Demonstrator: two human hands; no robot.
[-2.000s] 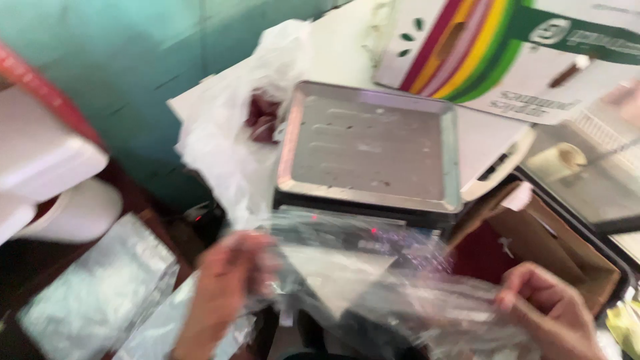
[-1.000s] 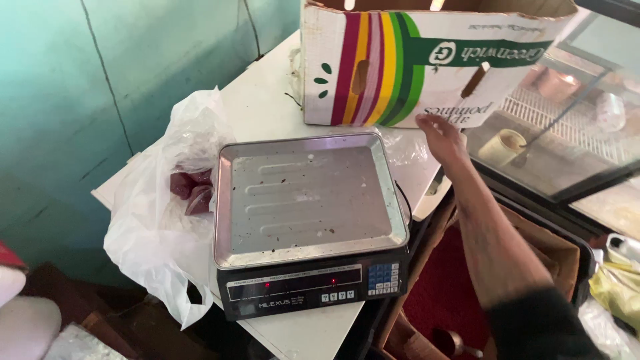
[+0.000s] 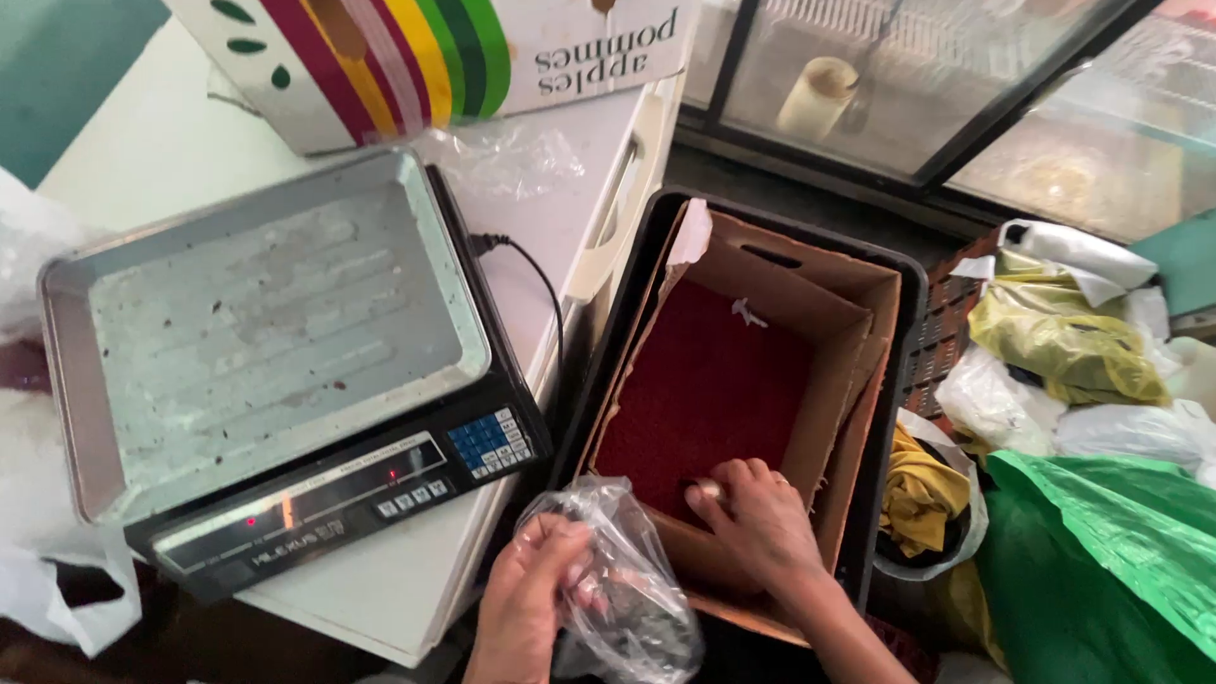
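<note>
My left hand (image 3: 541,584) holds a clear plastic bag (image 3: 638,608) by its upper part, at the near left corner of a cardboard box (image 3: 869,380). Inside that box lies a dark red, fine-grained mass (image 3: 712,380). My right hand (image 3: 755,522) reaches into the box's near end, its fingers closed around a small pale object (image 3: 709,488), mostly hidden, just over the red mass. To the left, a digital scale (image 3: 342,494) with a metal tray (image 3: 256,323) stands on a white surface (image 3: 375,608); dark specks dot the tray.
A printed apple carton (image 3: 532,57) stands behind the scale, with crumpled clear plastic (image 3: 503,161) beside it. The scale's cable (image 3: 546,275) runs down to the right. A black crate (image 3: 912,285) surrounds the cardboard box. Glass-fronted display case (image 3: 883,85) behind; yellow bags (image 3: 1064,332) and green bag (image 3: 1111,551) at right.
My right hand has gone from the apple carton down into the cardboard box. My left hand, out of view one second ago, is now in view with the clear bag. The view has shifted right.
</note>
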